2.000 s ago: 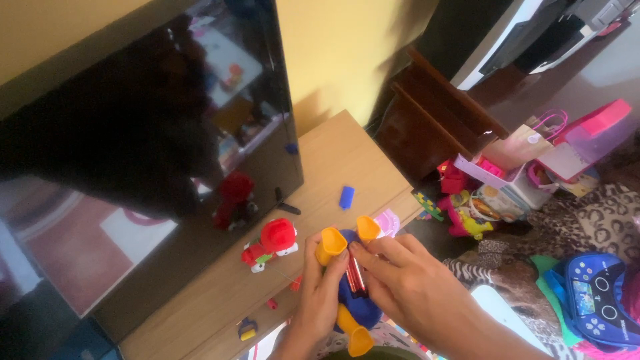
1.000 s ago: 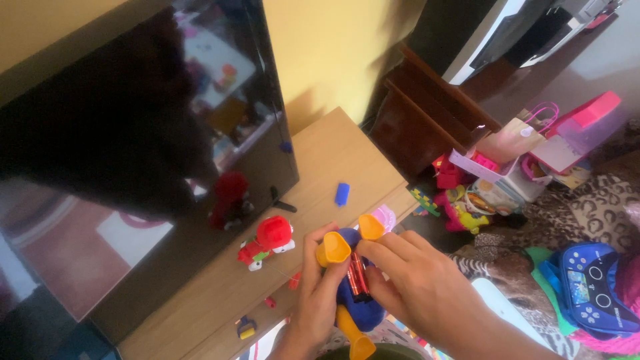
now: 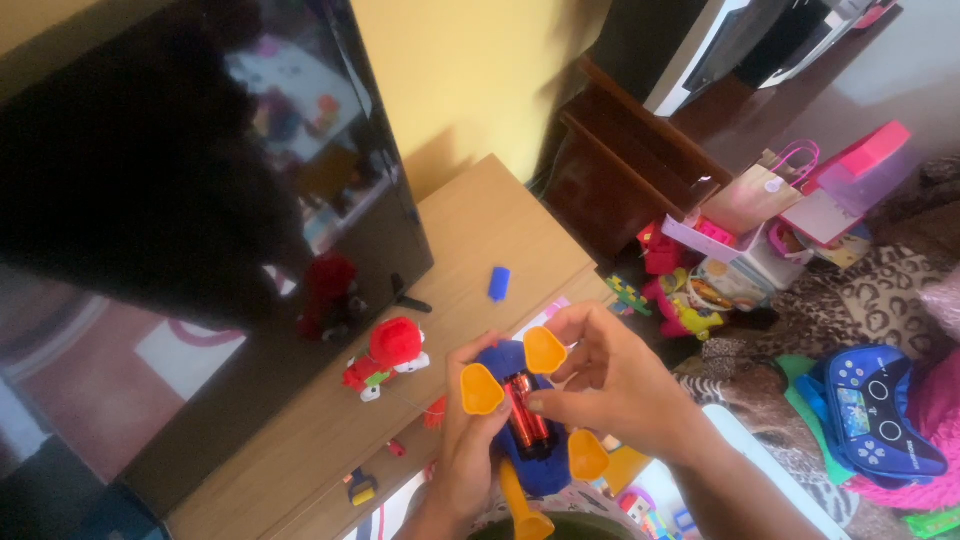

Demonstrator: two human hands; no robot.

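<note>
A blue plastic toy with several yellow-orange feet is held belly up, its battery compartment uncovered. Red batteries lie side by side in that compartment. My left hand grips the toy along its left side, the thumb near the batteries. My right hand is over the toy's right side, with its thumb at the batteries and its other fingers curled behind a yellow foot. On the wooden top beyond my hands lies a small blue plastic piece, apart from the toy.
A red and white toy dog stands on the wooden cabinet, beside a large television. Small toy pieces lie near the cabinet's front edge. To the right are a paper gift bag, toy containers and a blue controller-shaped bag on a leopard-print cloth.
My right fingers have lifted and spread from the toy's upper end, and more of the batteries shows. The left hand still holds the toy.
</note>
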